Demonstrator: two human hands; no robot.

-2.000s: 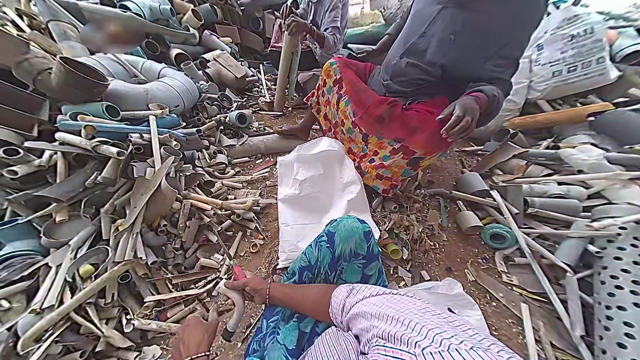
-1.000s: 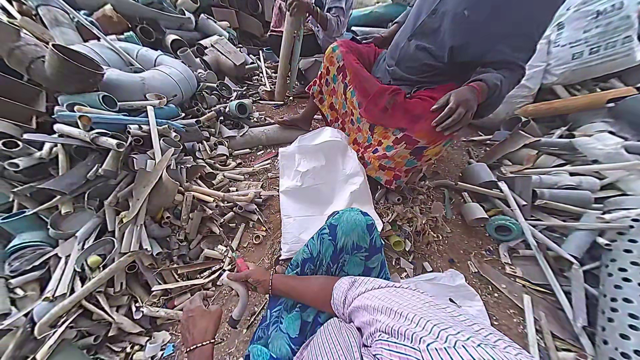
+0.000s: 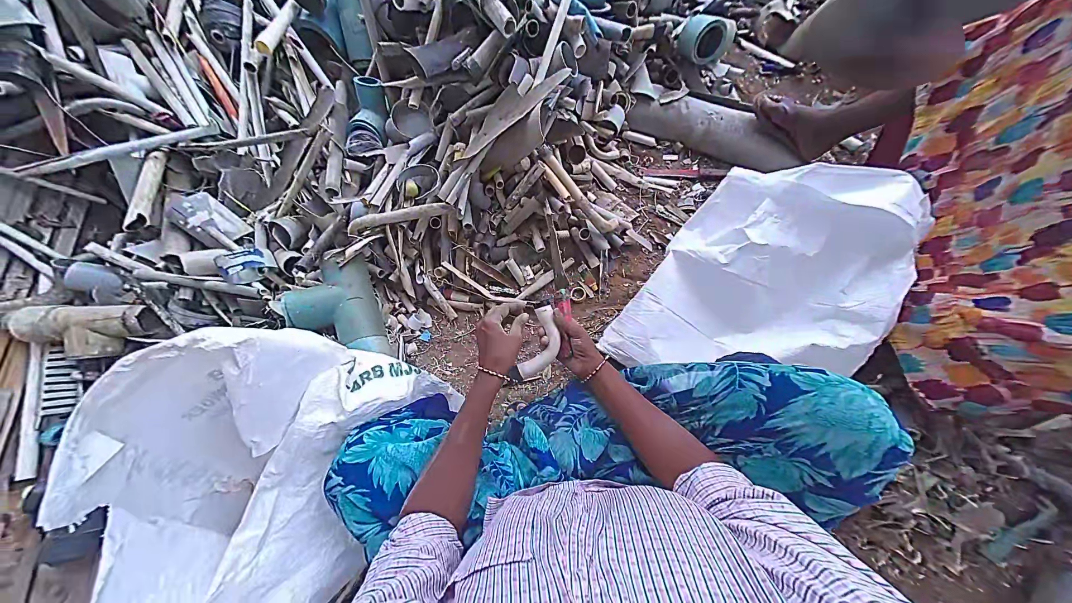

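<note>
A curved white plastic pipe piece [image 3: 546,345] with a dark lower end is between my two hands, just beyond my lap. My left hand [image 3: 501,337] is at the pipe's left side, fingers bent near its upper end; whether it grips the pipe is not clear. My right hand [image 3: 576,345] is closed around the red handle [image 3: 564,308] of a tool with a long, narrow dark blade [image 3: 554,251] that points away from me, and it is right beside the pipe.
A heap of scrap plastic pipes [image 3: 502,142] spreads ahead and left. White sacks lie at left [image 3: 193,419] and right [image 3: 779,260]. A grey-green pipe tee [image 3: 339,301] lies beyond the left sack. Another person's patterned garment [image 3: 997,218] and bare foot [image 3: 787,126] are at right.
The view has swung far to the left and down. My left hand, lower and apart from the pipe's upper end before, is now up close to it.
</note>
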